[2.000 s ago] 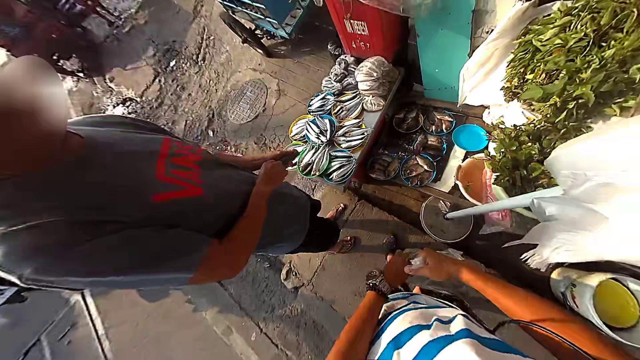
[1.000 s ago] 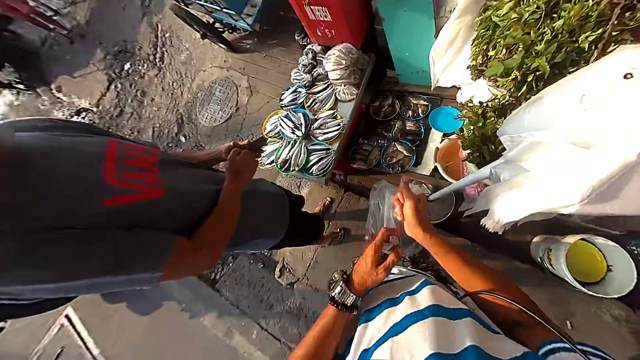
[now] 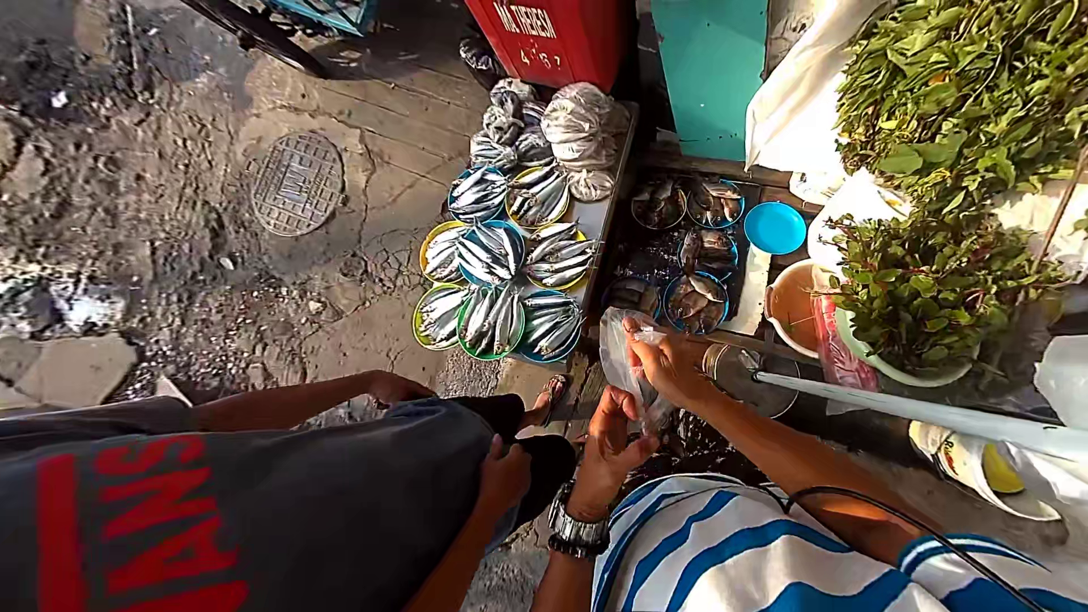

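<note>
A clear plastic bag (image 3: pixel 619 357) hangs between my hands in front of my striped shirt. My right hand (image 3: pixel 667 365) pinches the top of the bag, its fingers on the crumpled film. Just below, my left hand (image 3: pixel 610 446), with a metal watch on the wrist, has bent fingers beside the lower part of the bag; whether it grips the film is unclear. Beyond them, plates of silvery fish (image 3: pixel 491 319) cover a low table, with knotted plastic bags (image 3: pixel 580 127) at its far end. Darker fish (image 3: pixel 695 302) lie in blue-rimmed plates to the right.
A person in a dark shirt (image 3: pixel 255 510) stands close on the left. A pale pole (image 3: pixel 901 408) slants across the right side near a bucket (image 3: pixel 748 378). Leafy greens (image 3: pixel 960 110), an orange-brown basin (image 3: pixel 795 306), a blue plate (image 3: pixel 775 228) and a red container (image 3: pixel 552 42) are farther out.
My hands have come up from near my waist, and the bag, bunched small two seconds ago, now hangs spread out. The person on the left has lowered their hands from beside the fish.
</note>
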